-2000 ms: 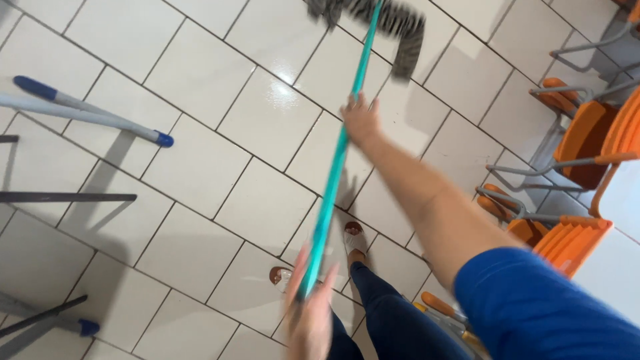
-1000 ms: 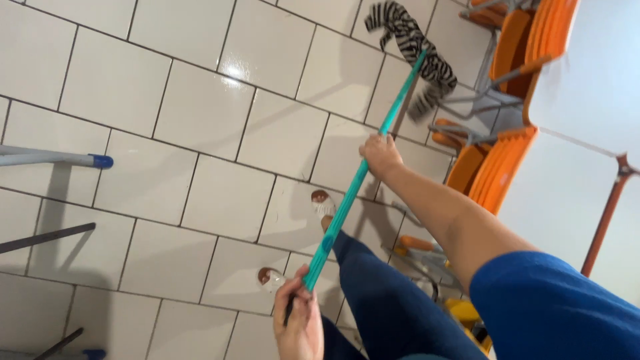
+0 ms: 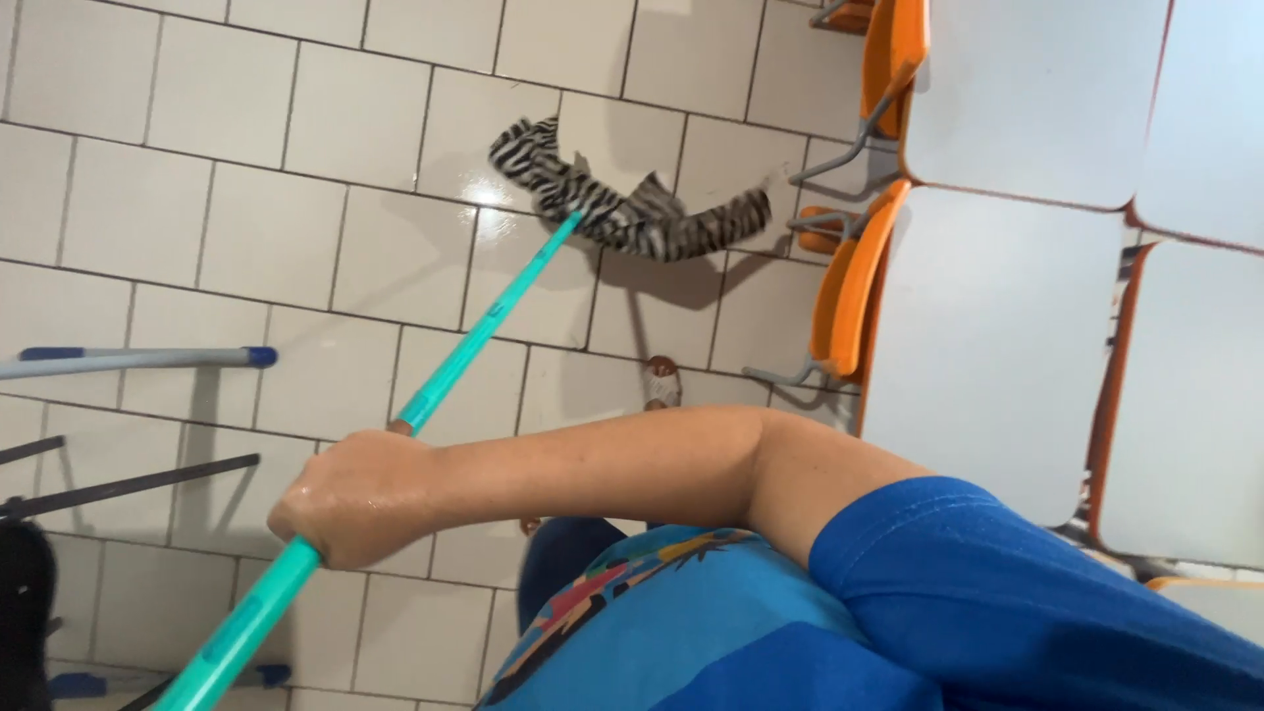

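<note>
My right hand (image 3: 355, 501) grips a long teal pole (image 3: 474, 341) partway along its length. The pole slants from the lower left edge up to a zebra-striped cloth (image 3: 632, 212), which is draped across its far end above the tiled floor (image 3: 365, 247). The cloth hangs out to both sides of the pole, with one end toward the chairs on the right. Whether it touches the floor all along cannot be told. My left hand is out of the frame, and the near end of the pole runs past the lower left edge.
Orange chairs (image 3: 851, 286) with grey metal legs line the right side, against white-topped tables (image 3: 997, 346). At the left are a grey leg frame with blue caps (image 3: 261, 356), dark metal legs (image 3: 148, 484) and a black object (image 3: 25, 612). My shoe (image 3: 663, 380) is below the cloth.
The striped cloth has swung to the left from near the chairs. My right arm now reaches across my body to the left. My left hand, earlier on the near end of the pole, has left the view.
</note>
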